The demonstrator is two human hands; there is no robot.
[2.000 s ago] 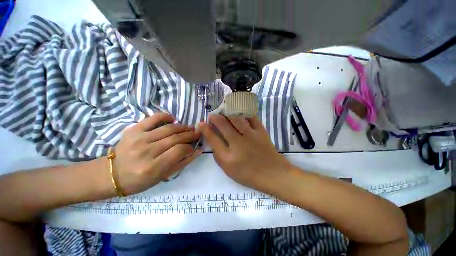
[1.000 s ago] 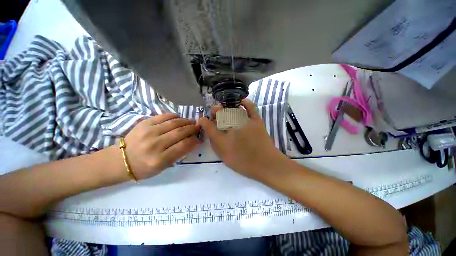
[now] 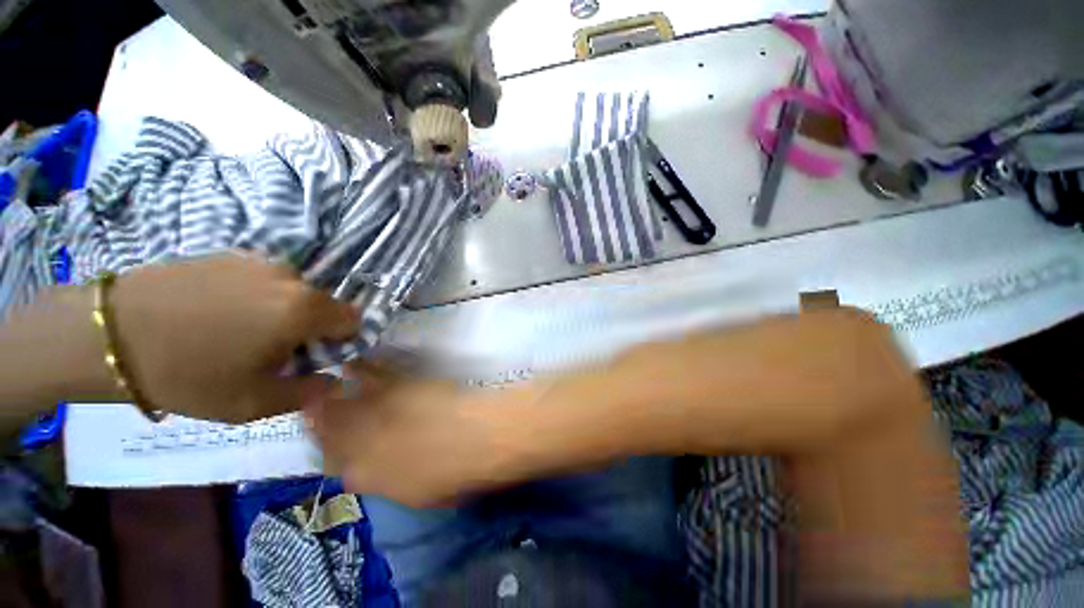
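Observation:
The large grey-and-white striped garment [image 3: 226,196] lies bunched left of the needle area, one part pulled toward the table's front edge. My left hand [image 3: 226,333] grips that part. My right hand [image 3: 398,434] is blurred and meets the left hand at the cloth's end; whether it holds anything is hidden. A small folded striped piece [image 3: 603,196] lies right of the needle area. The cream ribbed knob [image 3: 439,133] is under the machine head [image 3: 357,36]. A black-handled cutter [image 3: 681,200] lies beside the small piece.
Pink-handled scissors [image 3: 812,119] with a thin grey metal strip [image 3: 779,160] lie at the right. Black loops [image 3: 1056,196] are at the far right. A measuring strip [image 3: 987,295] runs along the front edge. Striped cloth [image 3: 1022,475] is heaped right of the lap; blue baskets [image 3: 79,154] stand left.
Both hands have moved from the needle area down and left, drawing part of the garment toward the front edge. The small striped piece is now uncovered. The view has shifted.

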